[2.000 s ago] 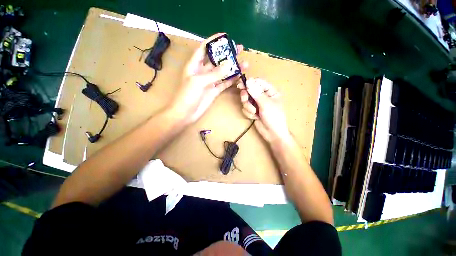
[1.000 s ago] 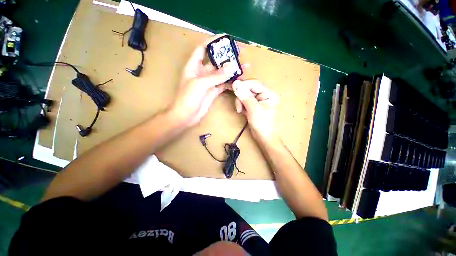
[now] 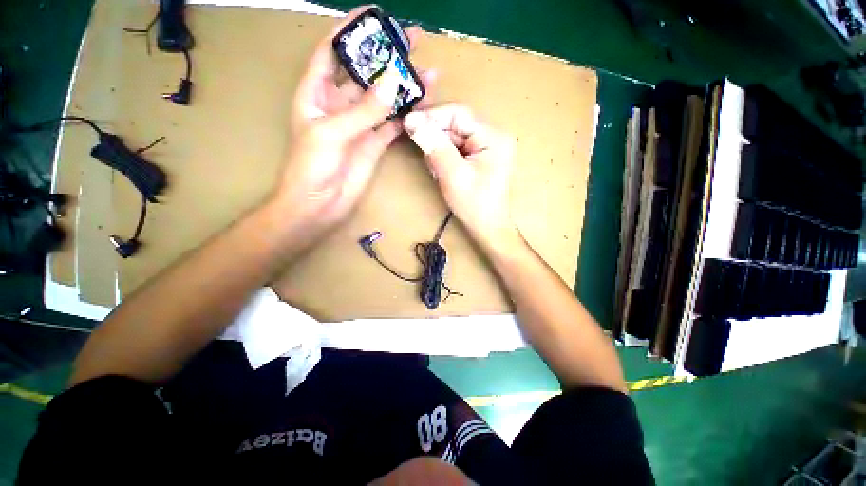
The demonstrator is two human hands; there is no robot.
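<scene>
My left hand (image 3: pixel 328 142) holds an open black adapter housing (image 3: pixel 349 55) at the top centre, its open side up. A circuit board (image 3: pixel 369 52) shows inside it, with my left thumb over its lower part. My right hand (image 3: pixel 465 157) pinches at the housing's lower right corner, where the cord enters; the cord there is hidden by the fingers. The output cord leaves below my right hand to a bundle (image 3: pixel 432 275) on the cardboard, with its angled DC plug (image 3: pixel 371 244) to the left.
Tan cardboard (image 3: pixel 532 171) lies under the hands. Two more bundled cords (image 3: pixel 129 167) lie at left, running past the edge. A crumpled white piece (image 3: pixel 277 334) is at the near edge. Stacked boards (image 3: pixel 698 209) with rows of black housings (image 3: pixel 783 228) stand at right.
The view has shifted, so the cardboard and cords sit higher and further left. My right fingers have moved from along the cord up to the housing's corner.
</scene>
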